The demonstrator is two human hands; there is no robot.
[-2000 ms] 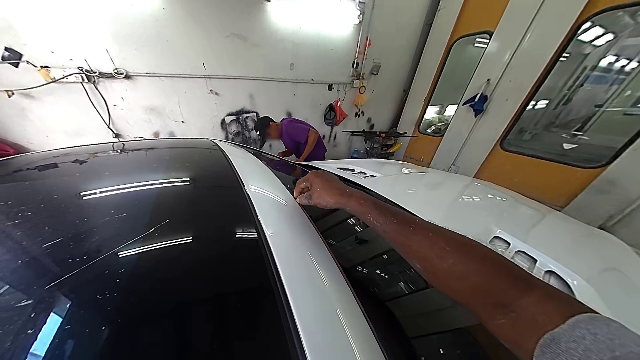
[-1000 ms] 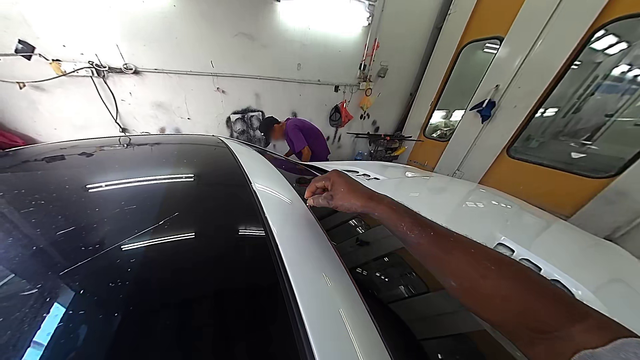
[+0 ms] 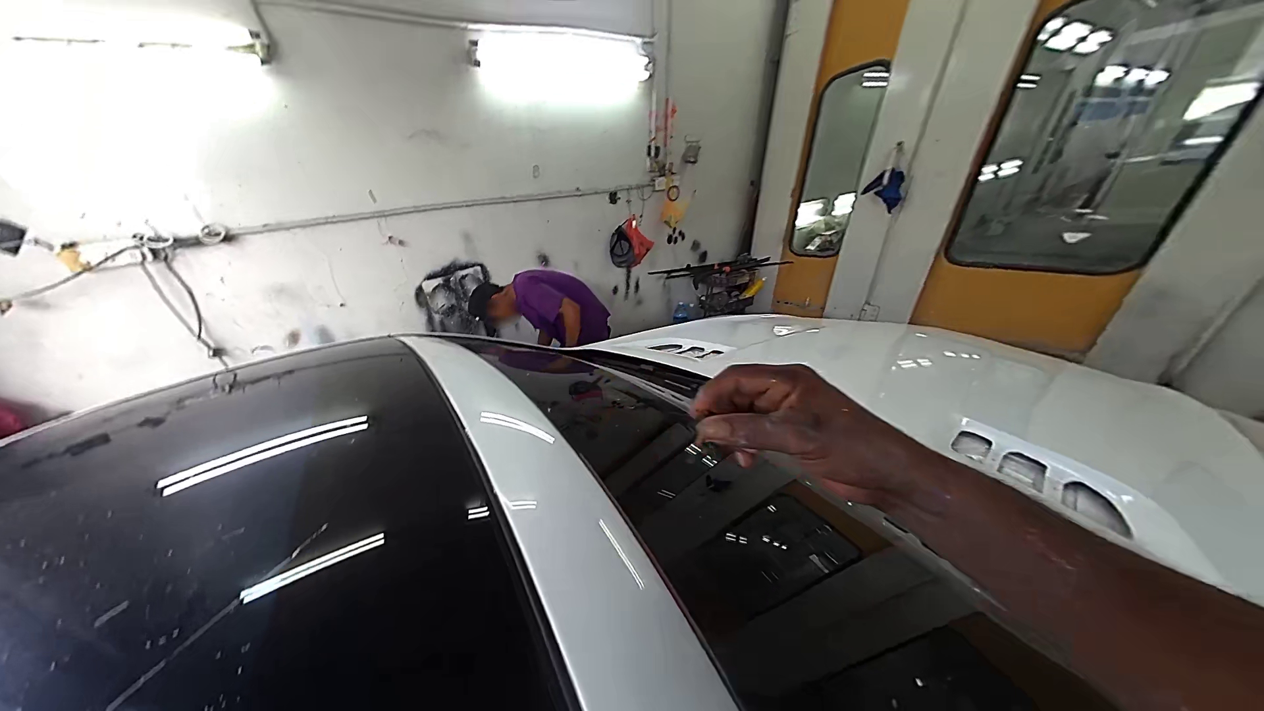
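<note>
My right hand (image 3: 780, 425) reaches in from the right above the dark windshield (image 3: 731, 533) of a white car. Its fingers are curled, with thumb and forefinger close together; no held thing can be made out between them. To its left runs the silver-white front roof strip (image 3: 553, 494), beside a glossy black roof panel (image 3: 326, 553) with light reflections and pale specks. Whether the fingers touch the glass is unclear. My left hand is out of view.
Beyond the car, a person in a purple shirt (image 3: 563, 301) bends near the wall. The white hood (image 3: 849, 360) with vents extends to the right, before orange-and-white booth doors (image 3: 1027, 296). A cable (image 3: 193, 301) and bags (image 3: 632, 242) hang on the wall.
My right hand has come away from the edge of the roof strip, to the right over the windshield. The view has tilted up somewhat.
</note>
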